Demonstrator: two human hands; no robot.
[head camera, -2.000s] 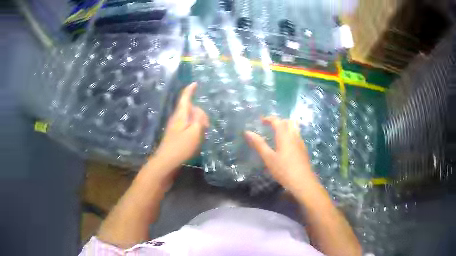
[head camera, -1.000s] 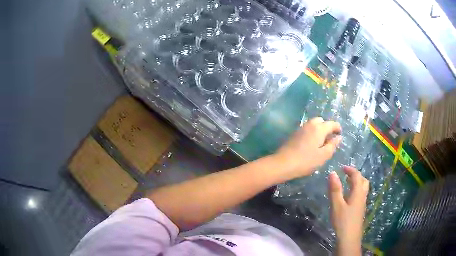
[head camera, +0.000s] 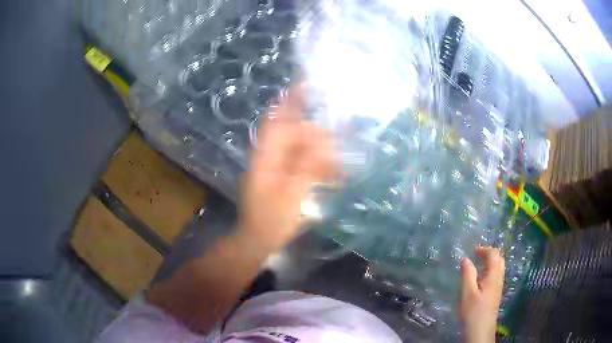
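My left hand (head camera: 288, 164) is strongly blurred, over the right edge of a large stack of clear blister trays (head camera: 225, 74) with round pockets. A clear blister tray or sheet (head camera: 416, 181) lies or hangs just right of this hand, over the green bench. Glare and blur hide whether my fingers grip its edge. My right hand (head camera: 482, 278) is low at the right, partly cut off by the bottom edge, thumb and fingers apart, beside clear trays. It shows nothing held.
A brown carton (head camera: 158, 191) with a dark tape band stands on the floor at lower left. Brown cardboard sheets (head camera: 580, 167) are piled at the right, above a ribbed tray stack (head camera: 574, 268). Black parts (head camera: 453, 43) sit at the back. Strong glare covers the upper middle.
My left hand has moved left from the middle of the bench to the left tray stack. A clear sheet now covers the green gap beside that stack. My right hand is slightly lower.
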